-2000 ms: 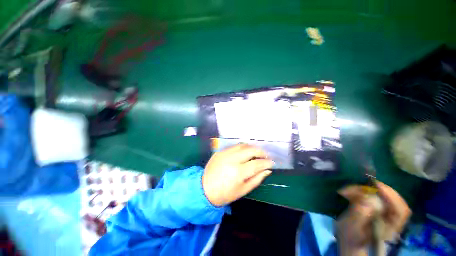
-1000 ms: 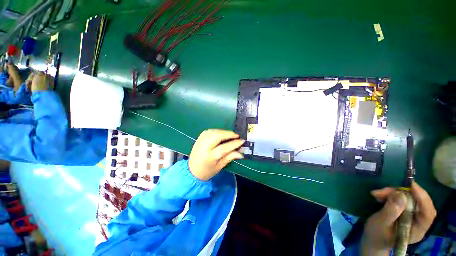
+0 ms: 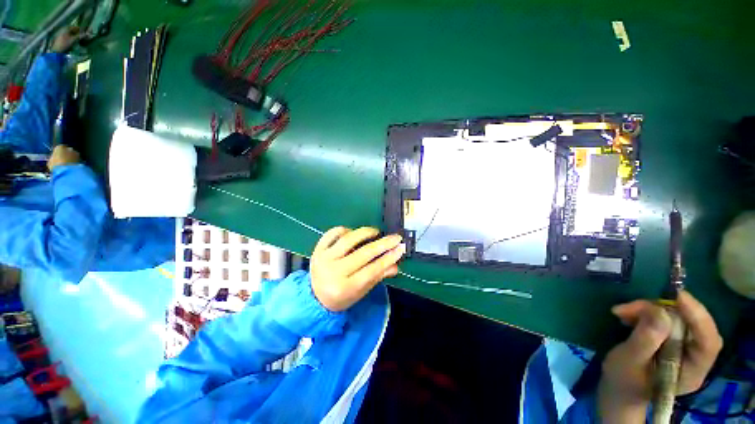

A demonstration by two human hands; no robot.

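The opened tablet [image 3: 403,171] lies on the green mat, with a silver-white plate in its middle and a circuit board with orange-gold patches at its right end. My left hand [image 3: 352,267] is at the tablet's near left corner, fingertips at a small dark part; whether they grip it is unclear. A thin dark lead rises over the plate beside them. A small block with a lead [image 3: 466,252] sits at the near edge. Solder wire [image 3: 277,211] runs beneath my left hand. My right hand [image 3: 660,352] holds the soldering iron [image 3: 669,356], tip up, right of the tablet.
Red and black lead wires [image 3: 286,37] and dark parts lie at the back left, near a white pad [image 3: 153,174]. A parts tray [image 3: 240,261] is beside my left sleeve. A round pale pot [image 3: 738,255] stands at right. Another worker's blue sleeves [image 3: 79,203] are at left.
The view was blurred at first and is now sharper. My left hand has moved from over the plate to the tablet's near left corner. The iron has come up beside the tablet's right end.
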